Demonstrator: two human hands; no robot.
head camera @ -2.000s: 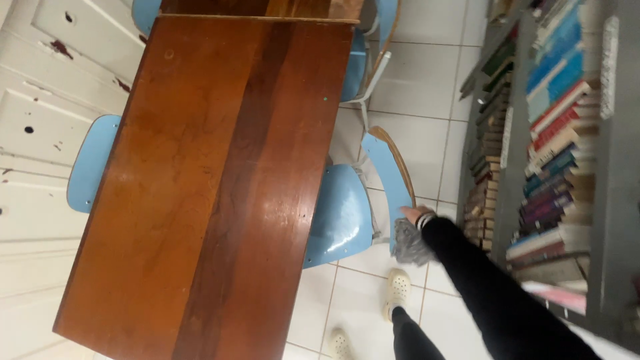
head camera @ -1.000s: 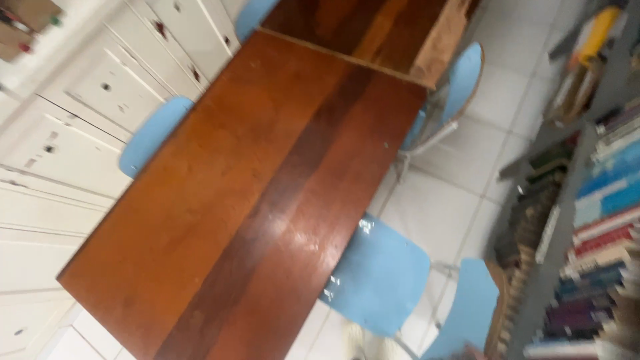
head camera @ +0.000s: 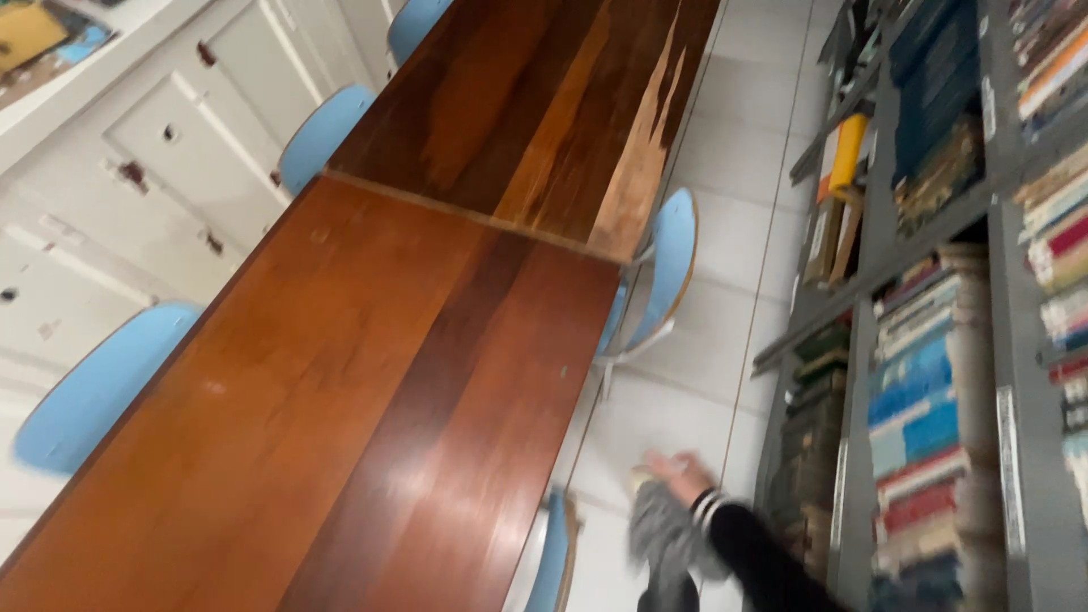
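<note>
My right hand [head camera: 682,478], in a black sleeve with white cuff stripes, holds a bunched grey cloth [head camera: 667,527] that hangs below it; both are blurred. The hand is over the tiled floor, right of the reddish-brown wooden table [head camera: 365,357]. Beneath it, a blue chair backrest [head camera: 552,552] stands close against the table's right edge. A second blue chair [head camera: 671,263] is further up on the same side. My left hand is out of view.
A darker wooden table [head camera: 527,110] with a pale worn patch adjoins the first. Blue chairs [head camera: 106,387] line the left side, before white cabinets [head camera: 195,144]. Grey metal shelves [head camera: 1011,340] full of books stand on the right, beside the tiled floor [head camera: 680,391].
The nearest right-hand chair, which stood out from the table two seconds ago, is now tucked closer to it. My right hand has left its backrest. The view has shifted forward along the tables.
</note>
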